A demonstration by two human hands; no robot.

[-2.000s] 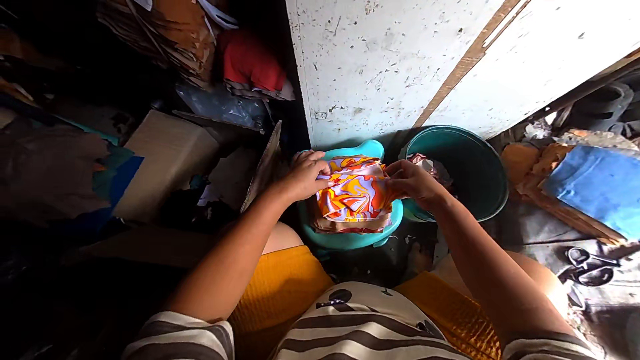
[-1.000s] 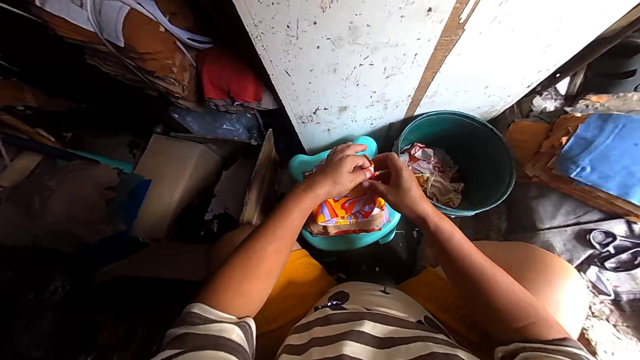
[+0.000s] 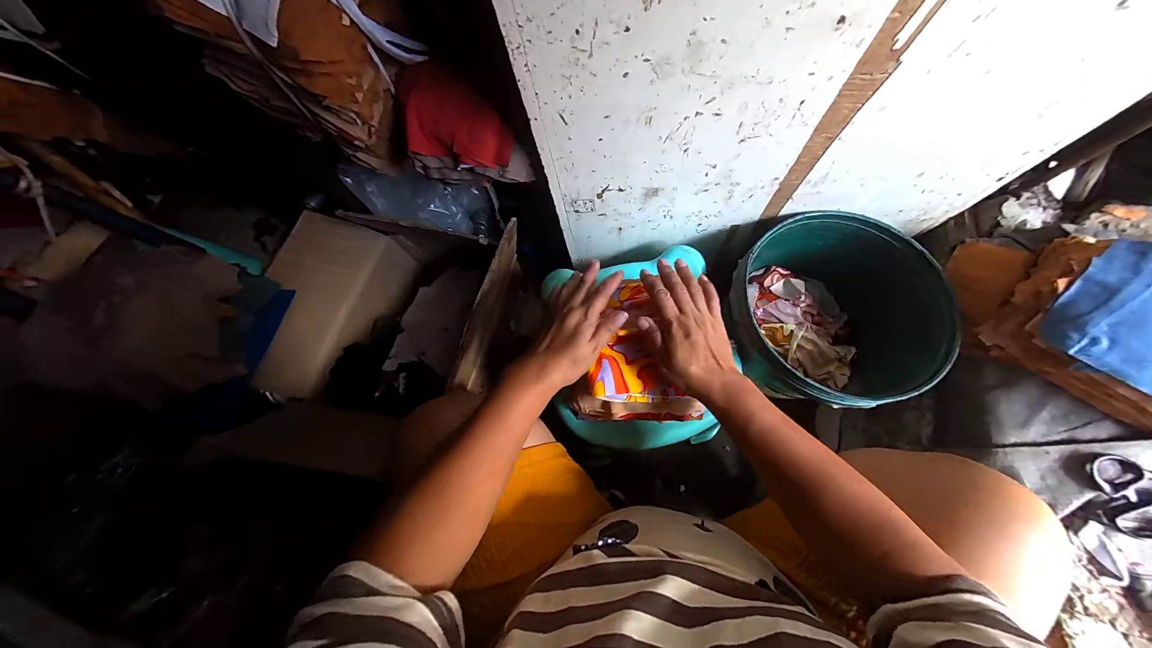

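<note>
A stack of cloth pieces [image 3: 621, 373], the top one patterned in orange, yellow and lilac swirls, lies on a small turquoise plastic stool [image 3: 634, 435]. My left hand [image 3: 579, 326] rests with fingers apart on the stack's left side. On its right side my right hand [image 3: 688, 326] lies palm down, fingers spread. Neither hand grips anything. The hands cover much of the top cloth's far part. Just right of the stool, crumpled cloth scraps [image 3: 801, 324] lie inside a dark green plastic bucket [image 3: 886, 315].
A scuffed white panel [image 3: 684, 117] stands behind the stool. To the left are an upright board [image 3: 489, 306], a cardboard box [image 3: 337, 292] and a folded red cloth [image 3: 454, 121]. Folded blue cloth [image 3: 1107, 306] tops a stack at right, with scissors [image 3: 1120, 490] nearer me.
Both hands were close together with fingers pinching at the cloth's far part one second ago. They have moved apart and now lie flat on the stack.
</note>
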